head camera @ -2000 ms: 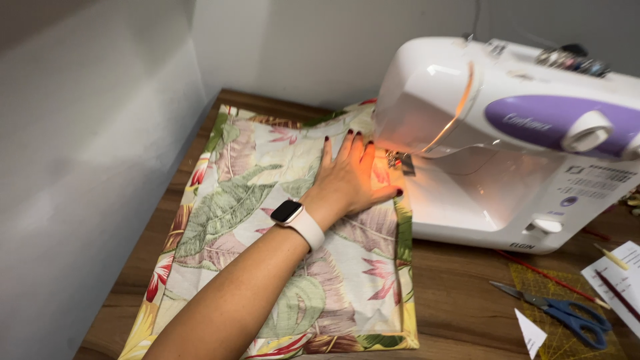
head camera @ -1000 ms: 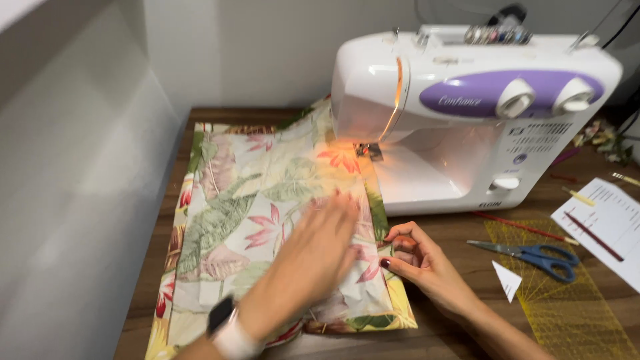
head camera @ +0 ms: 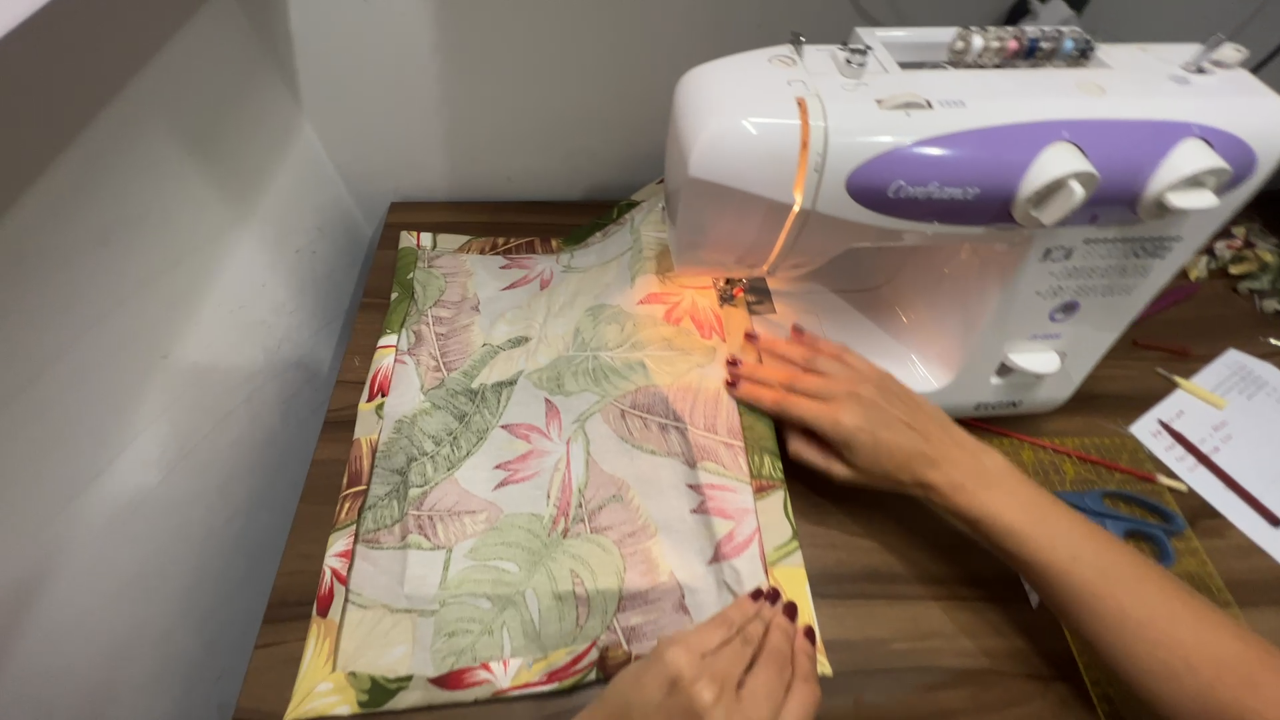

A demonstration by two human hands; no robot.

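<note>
A leaf-and-flower printed fabric (head camera: 560,430) with folded edges lies flat on the wooden table, its upper right edge at the presser foot (head camera: 735,291) of a white and purple sewing machine (head camera: 860,130). Just below the foot, my right hand (head camera: 850,405) rests with fingers spread over the folded right edge, partly on the machine bed. My left hand (head camera: 720,665) presses the lower right part of the fabric, its fingers side by side and nothing gripped. The machine's lamp lights the stitching area.
Blue-handled scissors (head camera: 1135,520) lie on a yellow gridded ruler (head camera: 1190,590), partly behind my right forearm. Papers (head camera: 1225,440) with pencils are at the right. A wall (head camera: 500,100) stands behind the wooden table (head camera: 320,440).
My right hand has moved up along the fabric's right edge toward the presser foot. My left hand has moved down to the lower right corner area.
</note>
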